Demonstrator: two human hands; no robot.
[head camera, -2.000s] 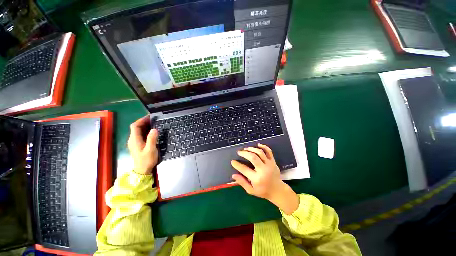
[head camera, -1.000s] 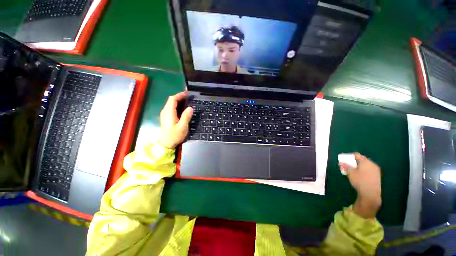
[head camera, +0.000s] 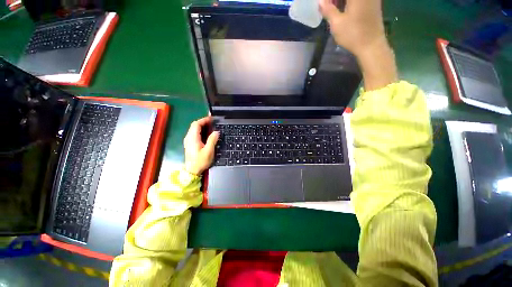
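Note:
An open dark grey laptop (head camera: 275, 185) stands directly before me on a red-orange tray and a white sheet. Its screen (head camera: 261, 67) shows a pale, blurred camera picture in a dark window. My left hand (head camera: 200, 147) rests at the left edge of the keyboard, fingers bent around the laptop's side, partly over the edge keys. My right hand (head camera: 355, 25) is raised at the top edge of the lid, cut off by the picture's top. It holds a white pad (head camera: 306, 12) by its right side, in front of the upper screen edge.
A silver-grey laptop (head camera: 106, 179) with a black screen lies on a red tray at left. Another laptop (head camera: 62, 45) stands behind it. At right are a closed dark laptop (head camera: 486, 174) on a white sheet and an open laptop (head camera: 477, 73) on a red tray.
My right hand has picked up the white pad from the mat and lifted it to the lid's top. The screen changed from key blocks to a person's picture, then to a pale blur.

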